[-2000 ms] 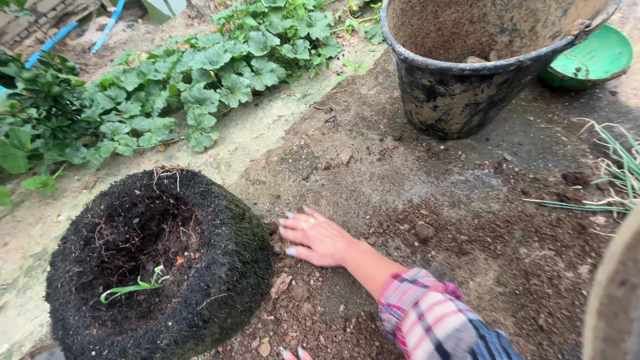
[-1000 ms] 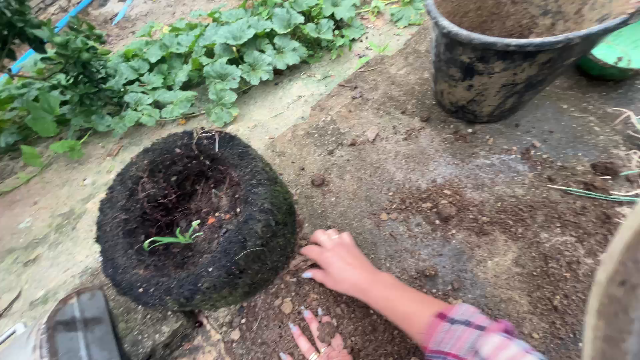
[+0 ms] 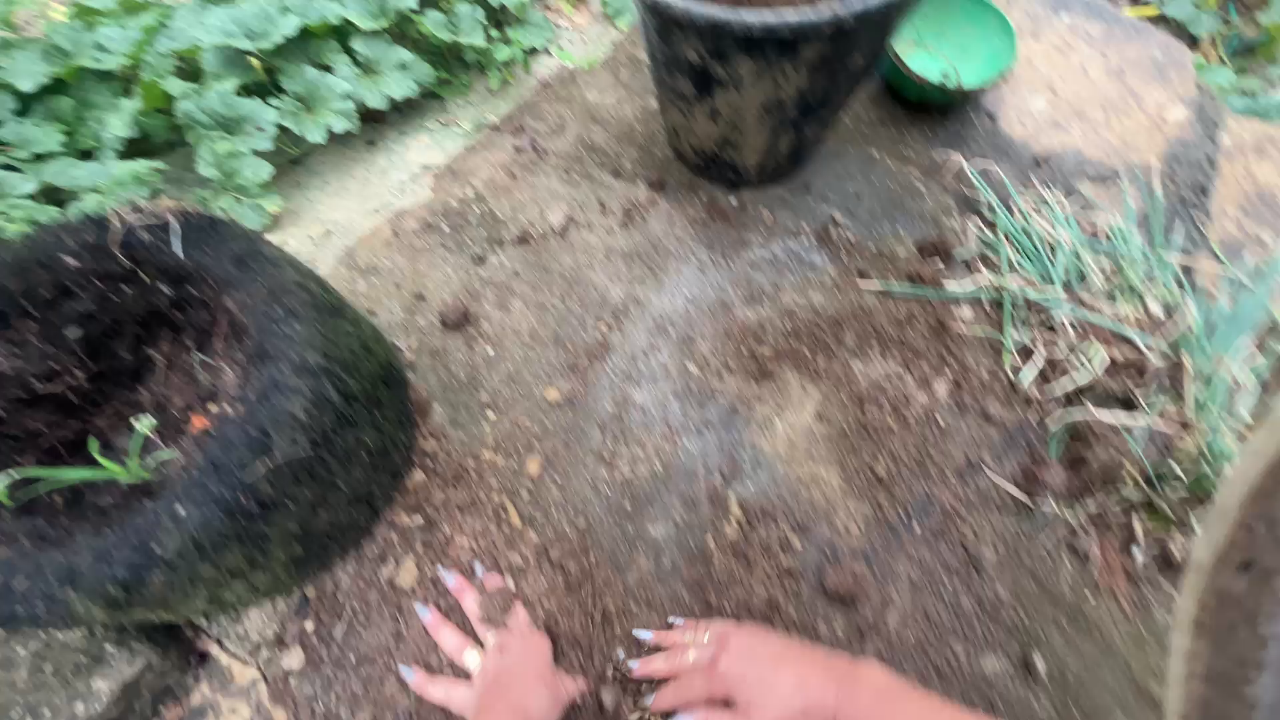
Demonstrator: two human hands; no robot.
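Both bare hands are low in the head view, over loose brown soil strewn on the ground. My left hand has its fingers spread and pointing up and left, with a ring on one finger; it is nearest the round, dark, mossy planter, not touching it. To its right, my right hand lies palm down on the soil, wearing rings, its fingers pointing left. Neither hand shows anything held. The planter holds dark soil and a small green plant. Motion blurs the view.
A muddy black bucket stands at the top, beside a green bowl. Uprooted-looking green stalks lie at the right, near the rim of another container. Leafy plants grow at the upper left; a stone is below the planter.
My right hand has moved away from beside the planter and now lies to the right of my left hand. More of my left hand shows. The view has shifted right.
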